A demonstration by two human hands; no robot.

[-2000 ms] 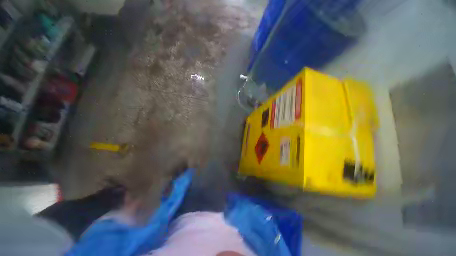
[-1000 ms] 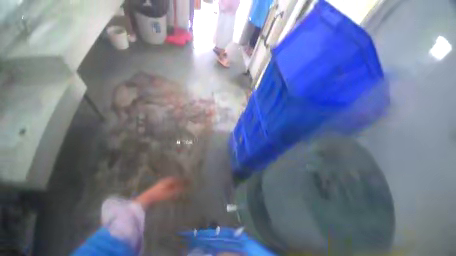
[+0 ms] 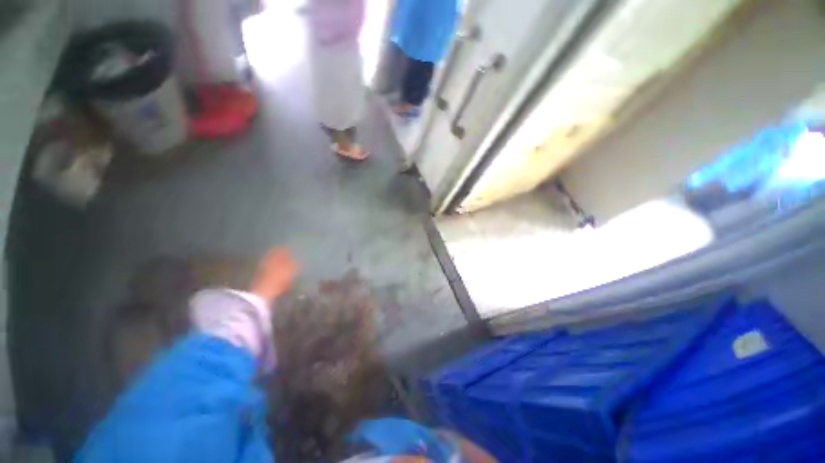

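My left hand is stretched out low in front of me, left of the middle, over the floor. It is small and blurred, and its fingers cannot be made out. Nothing is seen in it. Its pale lilac cuff and blue sleeve come up from the lower left. My right hand cannot be made out. A blurred skin-toned patch shows at the bottom edge beside blue cloth, but I cannot tell what it is. Nearest to me on the right are blue plastic crates or bins.
A white door with metal handles stands open beside a bright doorway with a sill. Two people's lower bodies show ahead. At the left are a bin with a black liner, a red basin and a pale bucket. The floor has brown stains.
The view has moved forward and turned right. The yellow box, then the green-grey round lid, have left the picture. The doorway, people and bin are nearer. My left hand has moved up in the picture.
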